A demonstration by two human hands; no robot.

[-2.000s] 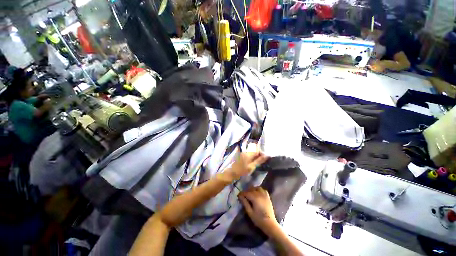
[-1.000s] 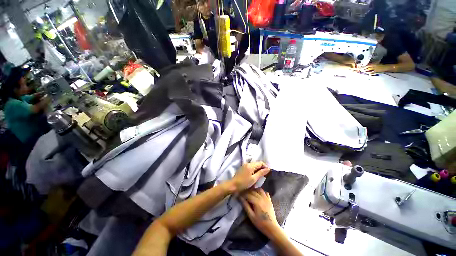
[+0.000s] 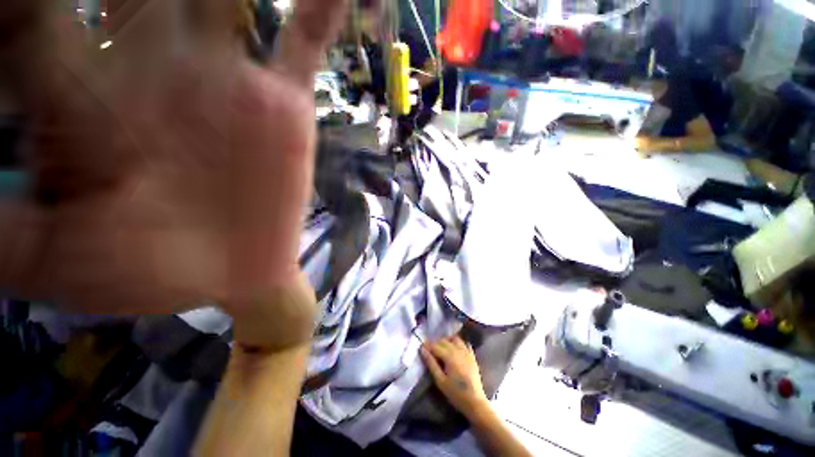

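Observation:
My left hand (image 3: 179,178) is raised close to the camera, large and blurred, with nothing visible in it; its fingers are cut off by the frame's edge. My right hand (image 3: 457,372) lies palm down on the garment heap, at the edge of a dark grey panel (image 3: 496,350). The light grey body panels with dark bands (image 3: 384,294) are heaped left of the sewing machine (image 3: 679,361). Part of the heap's left side is hidden behind my left hand. The machine's presser foot area (image 3: 590,406) has no hand at it.
Dark cut pieces (image 3: 661,287) lie behind the machine, with small thread cones (image 3: 764,319) and a pale box (image 3: 776,248) at right. A plastic bottle (image 3: 507,116) stands beside another white machine (image 3: 585,105). A person's arm (image 3: 679,138) rests on the table there.
My left hand has left the fabric and risen toward the camera at upper left. My right hand stays on the heap. The dark panel's upper edge is now partly under light cloth.

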